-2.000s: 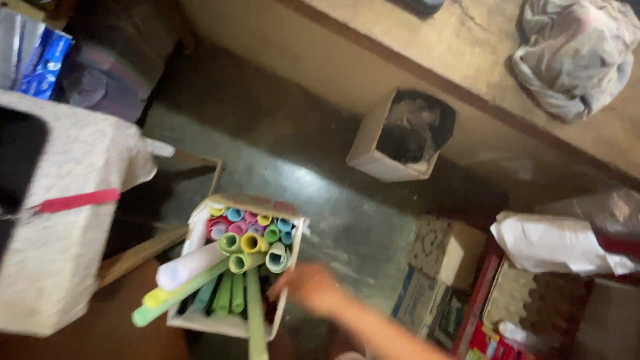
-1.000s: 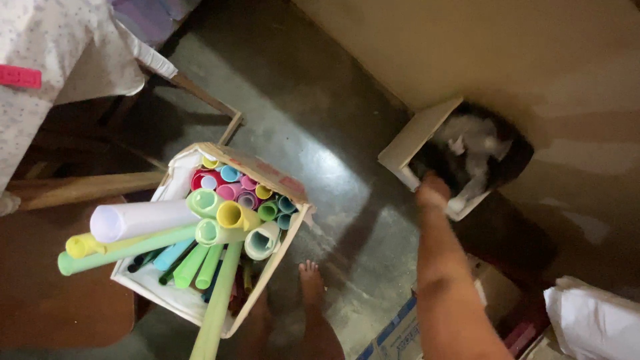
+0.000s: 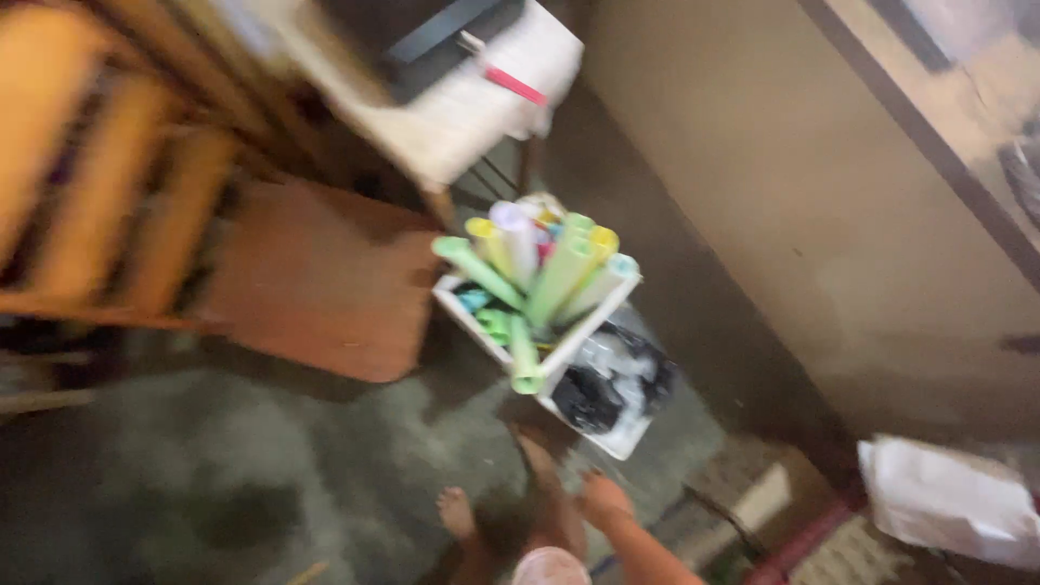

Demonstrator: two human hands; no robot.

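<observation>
My right hand (image 3: 603, 497) is low in the view, just below the white box holding black and clear plastic bags (image 3: 621, 370); its fingers look curled, but blur hides whether anything is in them. That box stands against the lower right side of a white box (image 3: 479, 329) full of rolled coloured paper. Light green rolls (image 3: 561, 280), a pale purple roll (image 3: 517, 240) and yellow rolls stick up out of it. My left hand is not in view.
A brown chair seat (image 3: 325, 280) is left of the boxes. A cloth-covered table (image 3: 487, 97) bears a dark object and a red strip. Cardboard (image 3: 747, 487) and a white bundle (image 3: 951, 500) lie at the lower right. My bare feet are on the floor (image 3: 357, 463).
The box of plastic bags, earlier apart by the wall, is now beside the box of paper rolls. My right hand has come away from its rim. The view has turned greatly.
</observation>
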